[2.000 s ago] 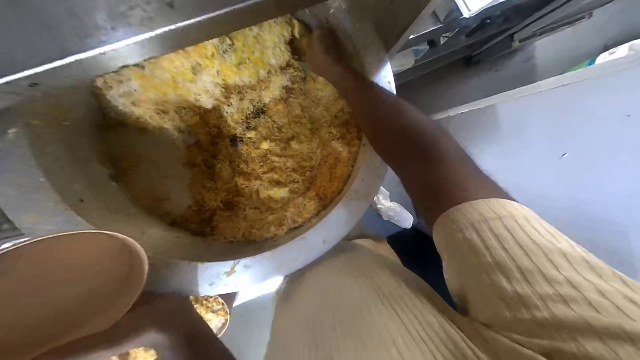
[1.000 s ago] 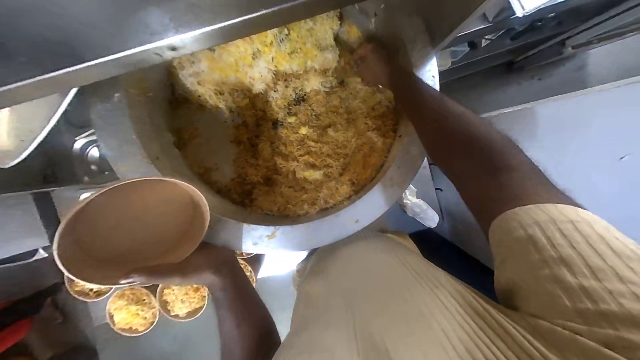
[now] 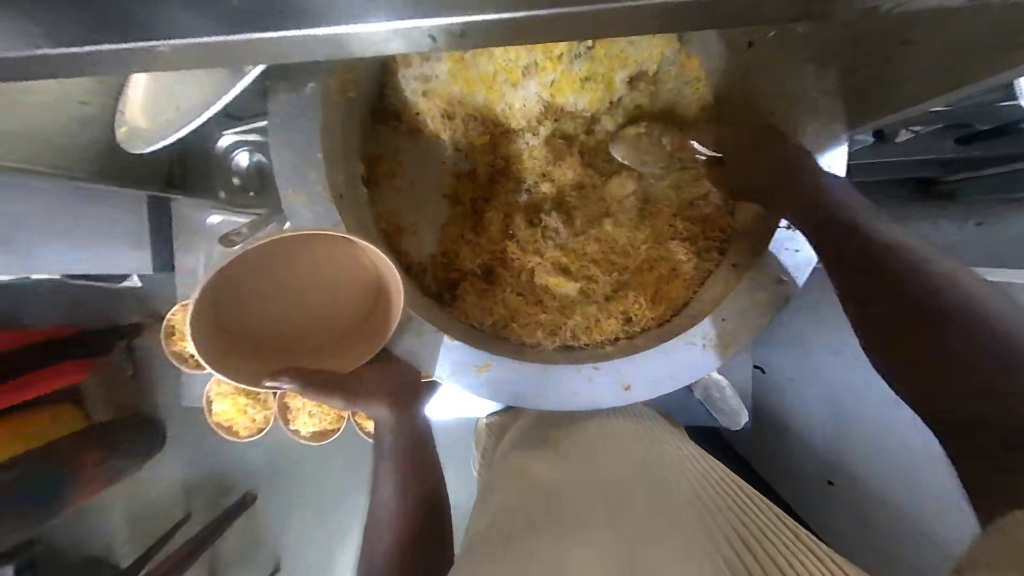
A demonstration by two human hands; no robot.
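Note:
A wide metal pot [image 3: 512, 390] holds spiced rice [image 3: 576, 248], brown in front and yellow-white at the back. Inside the pot's right side, my right hand [image 3: 756, 164] grips what looks like a metal spoon or small ladle [image 3: 642, 149], its bowl over the rice. My left hand [image 3: 352, 390] holds an empty brown paper bowl [image 3: 296, 308] by its lower rim, tilted so that its inside shows, just left of the pot.
Several bowls of rice [image 3: 239, 409] stand below my left hand. A metal ledge [image 3: 480, 28] runs across the top. A pale plate or lid [image 3: 180, 104] lies at upper left, and crumpled clear plastic [image 3: 721, 400] hangs by the pot's lower right. Another person's arm [image 3: 80, 456] is at far left.
The spoon shows in my right hand, where earlier it was hidden. The view has shifted left, bringing the bowl in my left hand and the filled bowls fully into sight.

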